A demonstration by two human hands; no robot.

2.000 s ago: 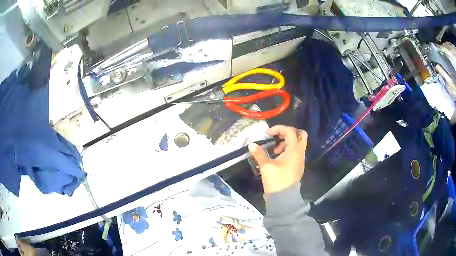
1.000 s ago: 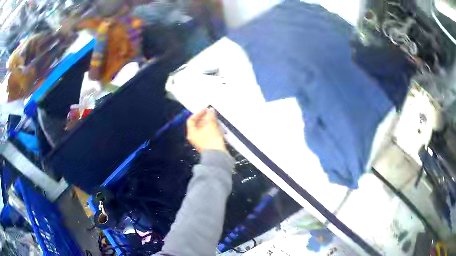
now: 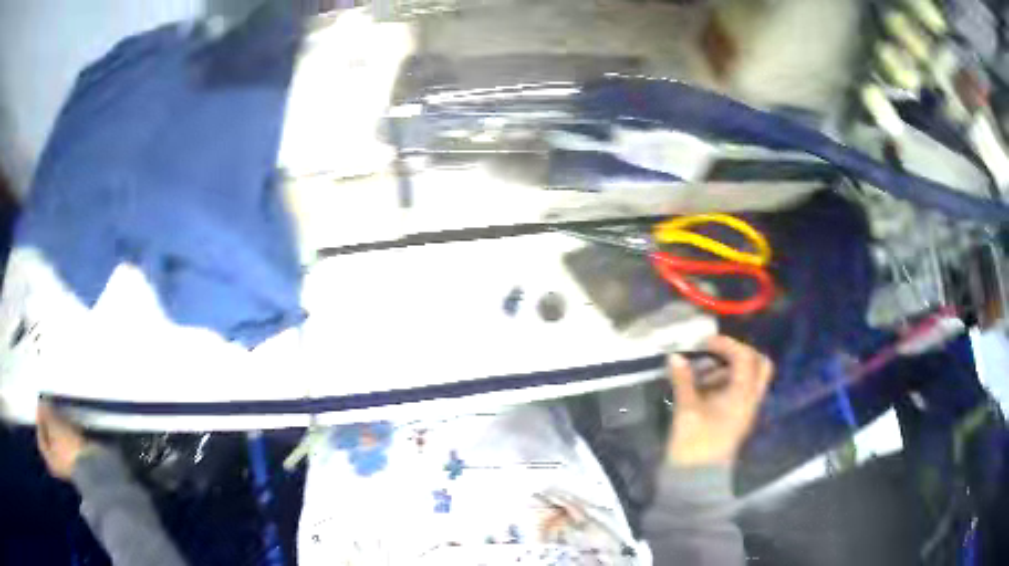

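A long thin navy strip (image 3: 443,396) lies stretched along the front edge of the white machine table (image 3: 432,299). My left hand (image 3: 58,440) holds its left end at the table's left end. My right hand (image 3: 717,398) pinches its right end between thumb and fingers, below the snips. The snips (image 3: 714,263), with yellow and red-orange loops, lie on the table right of centre. A wider navy tape (image 3: 775,127) runs from the right to the sewing machine (image 3: 498,144). The picture is blurred, so fingertip detail is hard to see.
Blue cloth pieces (image 3: 166,188) are piled on the table's left part. A white cloth with blue flowers (image 3: 465,498) covers my lap. A thin pink-red rod (image 3: 885,352) is right of the snips. Cream thread cones (image 3: 902,66) stand at the upper right.
The view has swung from the table's left end back to its front. Both hands now show, holding the strip along the edge; only one hand was visible a second ago.
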